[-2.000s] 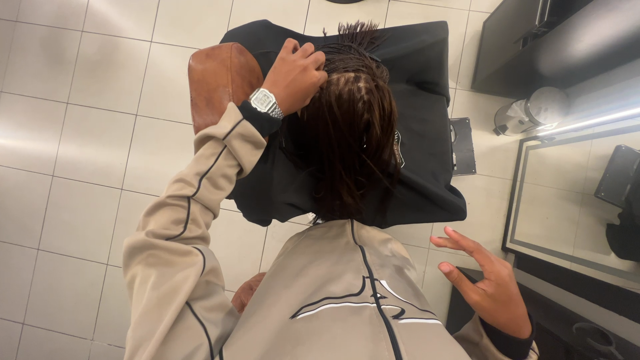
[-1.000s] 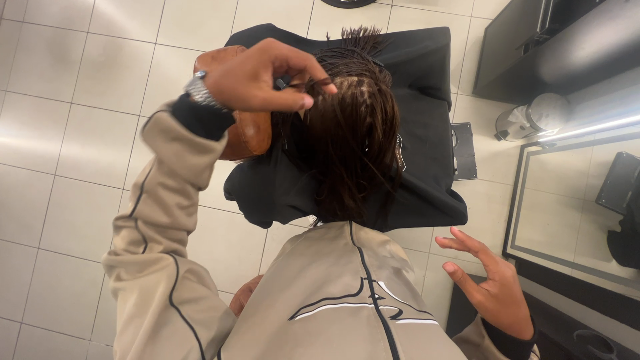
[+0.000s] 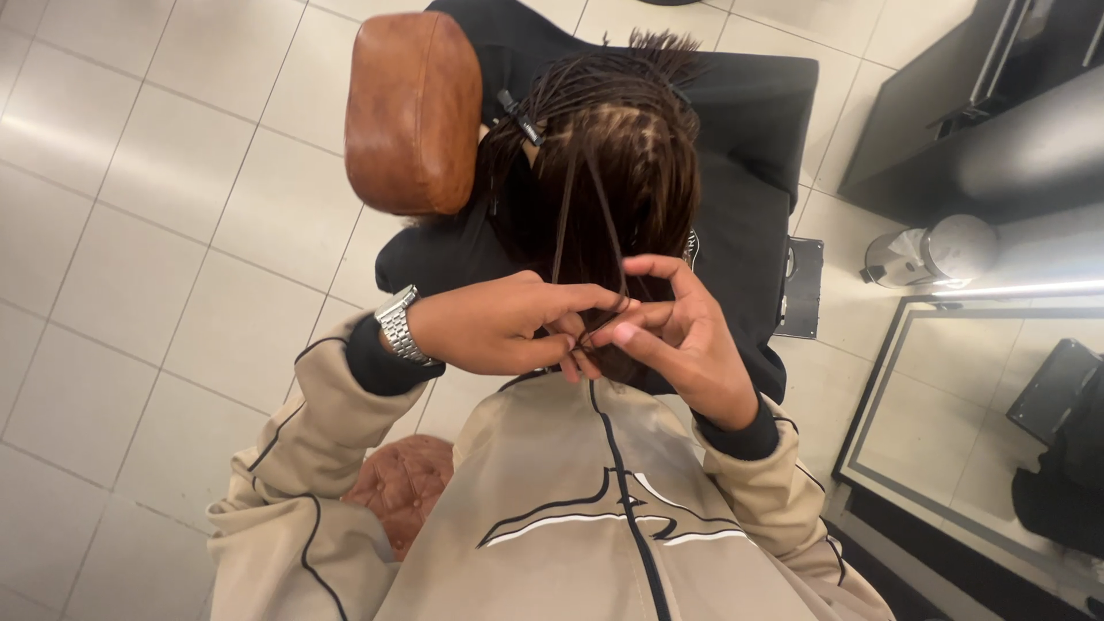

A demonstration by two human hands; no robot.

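Observation:
A seated person's dark brown hair (image 3: 638,198) hangs loose at the back, with thin twisted or braided strands towards the front. Two thin strands (image 3: 566,216) run from the scalp down to my fingers. My left hand (image 3: 509,323), a metal-band watch at its wrist, pinches strands between its fingers. Its fingertips meet those of my right hand (image 3: 681,336), which also holds a strand, thumb and index finger apart. A black hair clip (image 3: 520,118) grips the hair at the left side of the head. A black cape (image 3: 750,129) covers the person's shoulders.
A brown leather armrest or cushion (image 3: 414,112) stands left of the person. A tufted round stool (image 3: 410,487) is partly under my left sleeve. On the right are a small metal bin (image 3: 931,250), a dark cabinet (image 3: 914,112), a framed mirror (image 3: 949,388) and a dark footrest or plate (image 3: 802,287).
My left hand has come down from the top of the head, and my right hand has moved up and left to meet it. Two strands are now drawn out towards me.

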